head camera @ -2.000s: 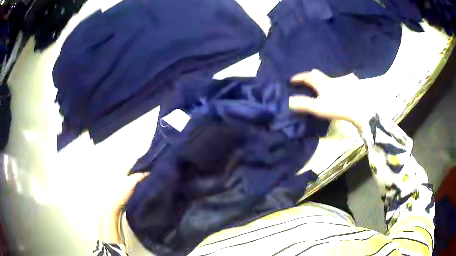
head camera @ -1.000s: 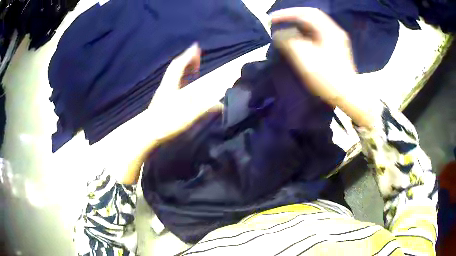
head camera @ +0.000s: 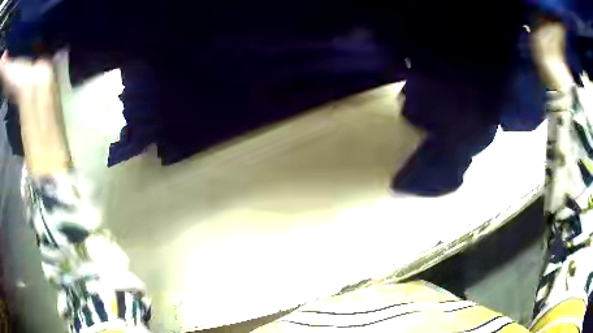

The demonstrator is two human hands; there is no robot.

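Note:
A large dark navy garment [head camera: 292,39] is spread wide across the top of the view, blurred and very dark. My left hand [head camera: 29,78] is at the far left, closed on the garment's edge, its fingers partly hidden by the cloth. My right hand [head camera: 550,49] is at the far right, closed on the garment's other side. A narrower navy part [head camera: 439,156] hangs or lies below it at the right. The layered navy edges of a stack [head camera: 140,140] show under the garment at the left; the rest of the stack is hard to separate from it.
The glossy white table [head camera: 260,260] is in front of me, with its worn curved edge running from bottom centre up to the right. Another navy piece [head camera: 520,107] lies at the right, partly covered. Grey floor shows beyond the edge at lower right.
The garment was bunched close to my body; it is now raised away from me and stretched wide. My hands have moved far apart, one to each side.

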